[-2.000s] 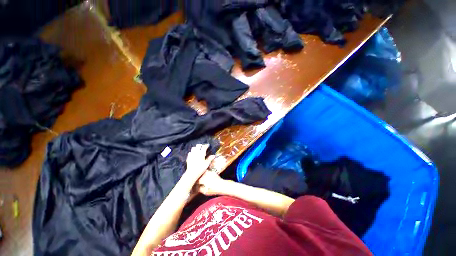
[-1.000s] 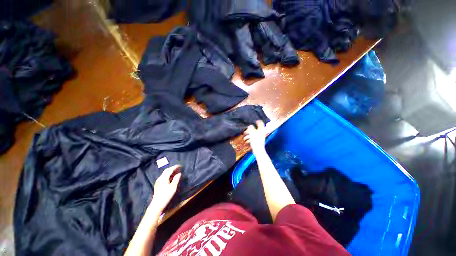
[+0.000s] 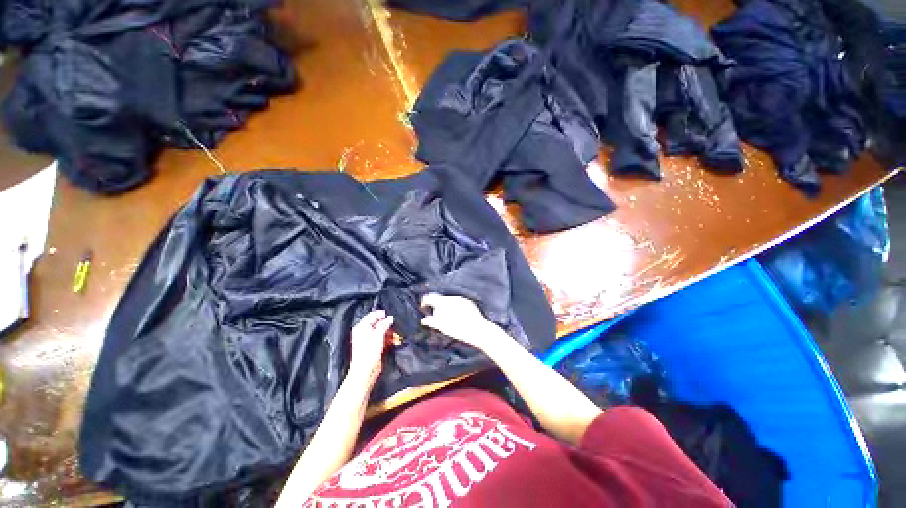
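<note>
A dark jacket point(image 3: 298, 248) lies spread on the table with its shiny, wrinkled lining up and a matte border along its edges. My left hand point(image 3: 372, 332) is at the jacket's near side, its fingers bent at the lining. My right hand point(image 3: 452, 317) is a little to the right, its thumb and fingers bent together over dark cloth. The fingertips of both hands seem to pinch the lining between them, though the cloth there is small and dark. The pale label does not show.
The brown glossy table point(image 3: 636, 233) has a pale seam. Dark garment piles lie at the far left point(image 3: 129, 89) and far right point(image 3: 795, 89), with another dark garment point(image 3: 527, 139) beyond the jacket. A yellow tool point(image 3: 82, 271) and white paper point(image 3: 28, 223) lie left. A blue bin point(image 3: 750, 327) stands right.
The view has swung left. The sleeve at the table edge has been moved away from there. My right hand has left it and come in near my left hand over the lining.
</note>
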